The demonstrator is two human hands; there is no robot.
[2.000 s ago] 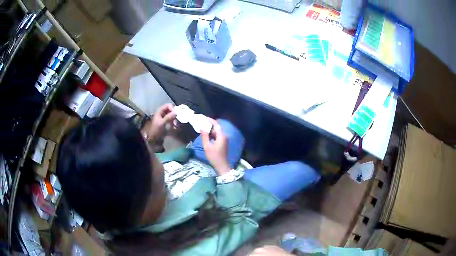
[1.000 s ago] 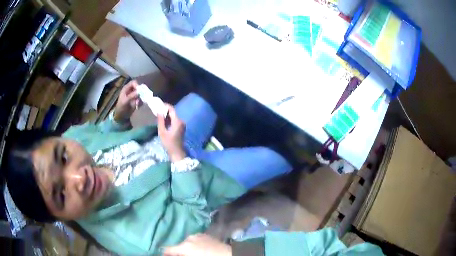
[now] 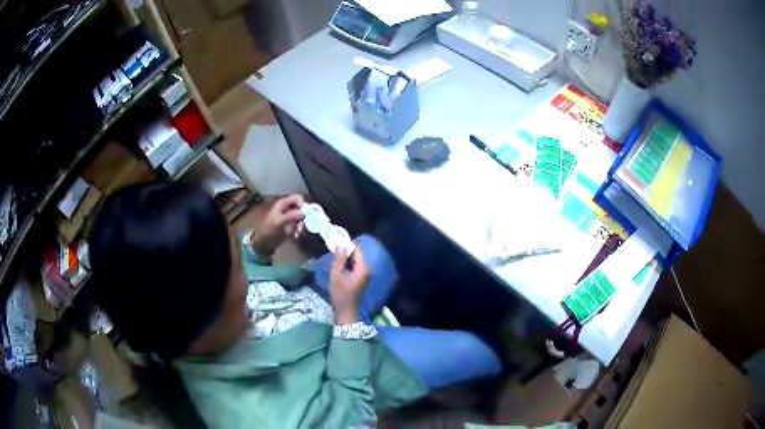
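Note:
Neither of my hands is in view; only a sliver of green sleeve shows at the bottom edge. A seated person in a green jacket holds a small white slip between both hands. On the white desk lie green sticker sheets, with another green sheet near the front right corner. A slim item with a clear, blurred part lies near the front edge. A dark round object sits beside a grey container of papers.
A blue document tray stands at the desk's right, near a vase of dried flowers. A white tray and a scale-like device are at the back. Loaded shelves stand left. Flat cardboard stands lower right.
The view has shifted, showing more of the desk's back. A hand and green sleeve at the bottom have dropped almost out of view. The person has turned from facing me to the slip.

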